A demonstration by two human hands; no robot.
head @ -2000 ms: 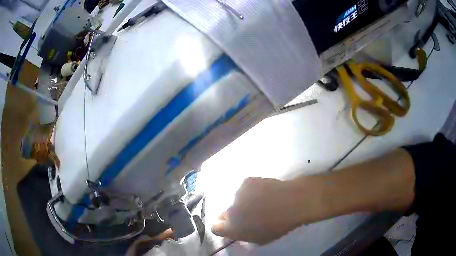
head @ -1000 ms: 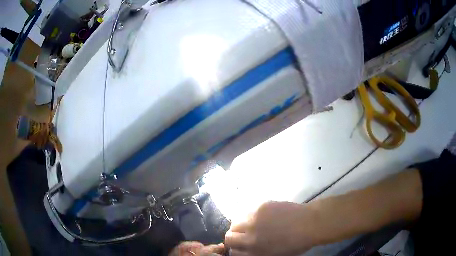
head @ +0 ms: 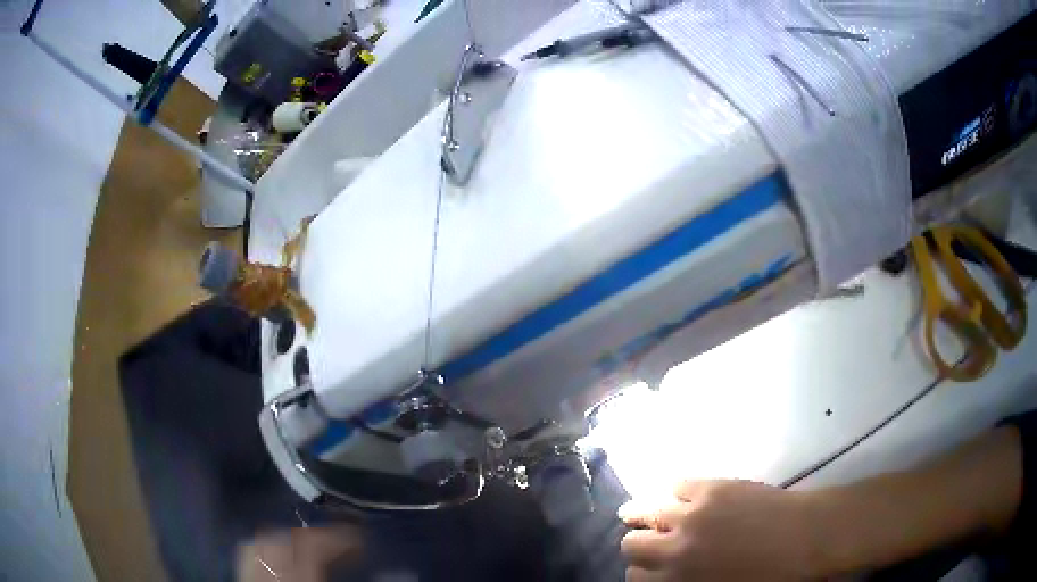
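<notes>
The dark fabric (head: 193,421) lies left of and under the head of the white sewing machine (head: 546,216). My left hand (head: 301,554) is blurred and cut off by the bottom edge, over the dark cloth; its grip cannot be told. My right hand (head: 716,532) is beside the needle area under the bright lamp, fingers bent, lower part cut off by the bottom edge; whether it holds anything cannot be told. The grey attachment (head: 565,489) sits by the needle area, just left of my right hand. The needle tip is hidden.
Yellow-handled shears (head: 967,307) lie on the bed behind my right forearm. A white cloth band (head: 836,148) with thin pins wraps the machine arm. A taped grey knob (head: 218,267) and a curved wire guard (head: 284,455) stick out at the head's end. Thread spools (head: 293,117) stand behind.
The view has shifted, so the machine appears further right and more dark cloth shows. My left hand has moved left, away from my right hand, which stays by the needle area.
</notes>
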